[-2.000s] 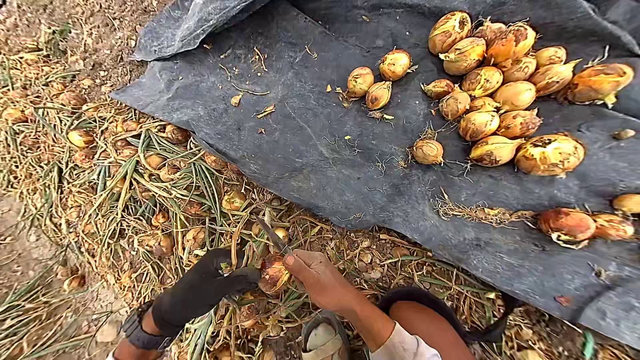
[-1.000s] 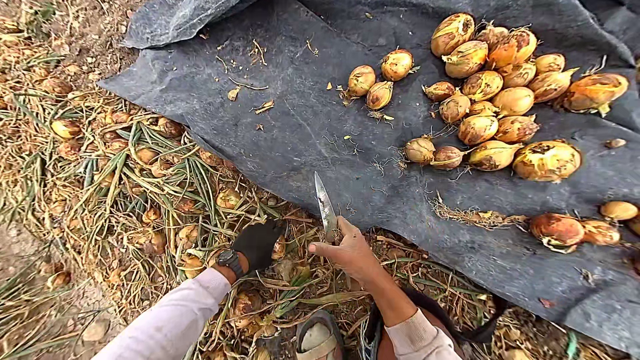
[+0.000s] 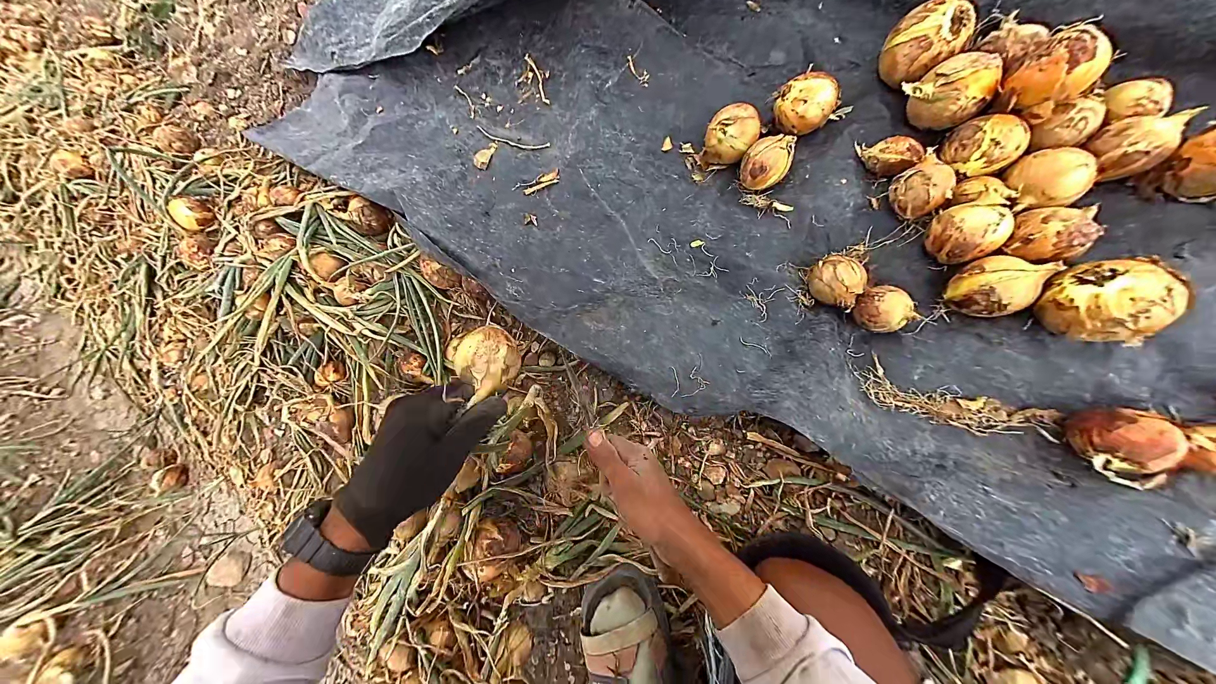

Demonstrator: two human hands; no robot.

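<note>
My left hand (image 3: 418,456), in a black glove with a dark watch at the wrist, grips a yellow onion (image 3: 485,357) by its neck and green leaves, the bulb just beyond my fingers. To the right, my bare right hand (image 3: 641,489) is closed, thumb up, around a knife whose handle is hidden; its blade is blurred and barely distinguishable. Dry and green onion tops (image 3: 332,256) lie under and around both hands. Beyond them, trimmed onions (image 3: 969,233) form a group on the dark plastic sheet (image 3: 589,256).
Three onions (image 3: 767,161) sit apart on the sheet, with two small ones (image 3: 837,280) nearer the group. Root scraps (image 3: 950,404) lie by a reddish onion (image 3: 1126,442). My sandaled foot (image 3: 622,627) is close below my right hand. Untrimmed onions cover the ground at left.
A second small onion now lies beside the lone one on the sheet. The onion held two seconds ago is gone from my left hand, which has taken another. The blade, plain one second ago, is now blurred.
</note>
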